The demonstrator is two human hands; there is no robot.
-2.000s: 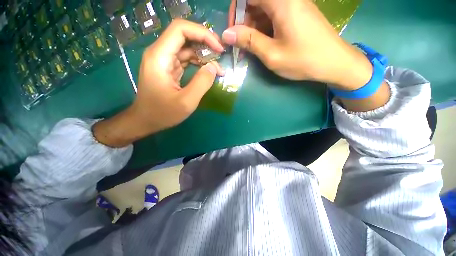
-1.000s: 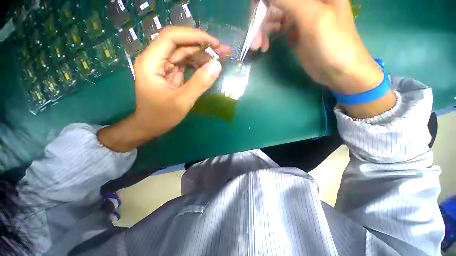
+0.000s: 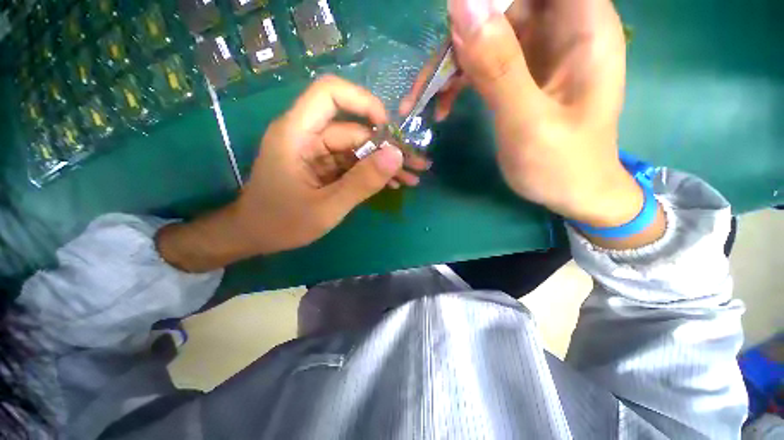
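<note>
My left hand [image 3: 318, 172] holds a small circuit board module [image 3: 368, 148] with a white label between thumb and fingertips. My right hand [image 3: 533, 94], with a blue band at the wrist, holds silver tweezers [image 3: 434, 84]. The tweezer tips point down-left and are at or very near the module's edge; I cannot tell if they touch it or hold a piece. A shiny clear liner sheet [image 3: 419, 136] glares just behind the left fingertips. A yellow-green film piece [image 3: 385, 201] lies under my left hand, mostly hidden by it.
A clear blister tray [image 3: 52, 172] is at the upper left, with green-gold modules [image 3: 129, 101] and silver-grey labelled ones [image 3: 263, 43]. A white line [image 3: 225, 137] runs down the green mat [image 3: 481, 215]. The mat's near edge lies before my smock.
My right hand has turned and brought the tweezers down-left to the module. My left hand has moved slightly right and down over the shiny sheet, which now shows less.
</note>
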